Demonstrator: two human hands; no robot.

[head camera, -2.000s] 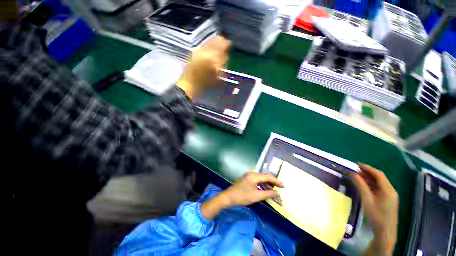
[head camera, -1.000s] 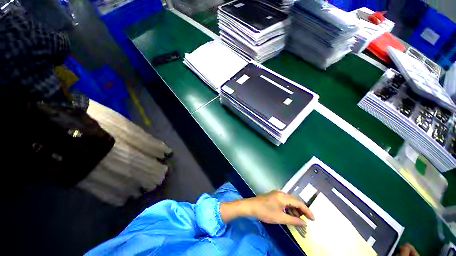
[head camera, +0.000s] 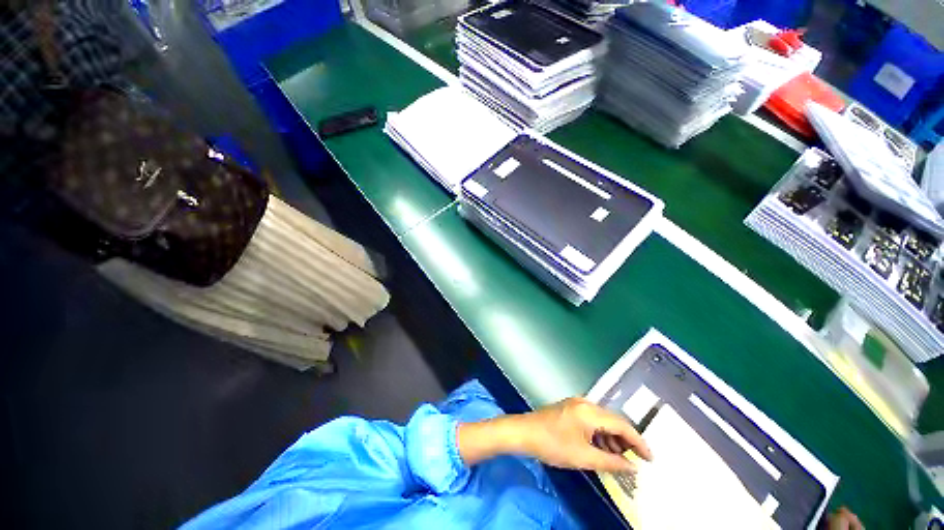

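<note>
A dark tablet back cover [head camera: 678, 379] lies on a white foam tray [head camera: 818, 474] at the bottom right, cut off by the lower edge. A pale yellow release liner [head camera: 688, 481] lies over its near part. My left hand [head camera: 580, 435], bare with a blue sleeve, is closed on the liner's left edge, with small dark bits beside the fingertips. Only a small part of my right hand [head camera: 844, 520] shows at the bottom edge, right of the cover; its hold is hidden.
A stack of covers [head camera: 554, 197] stands ahead, with white sheets [head camera: 450, 135] beside it. Taller stacks [head camera: 528, 67] and compartment trays [head camera: 859, 238] stand beyond the pale strip. A black object [head camera: 349, 122] lies near the bench edge. A person with a brown bag [head camera: 155, 197] stands at left.
Since two seconds ago the view has swung left, and the plaid-sleeved arm has left the cover stack. My right hand has almost left the picture. My left hand remains at the liner.
</note>
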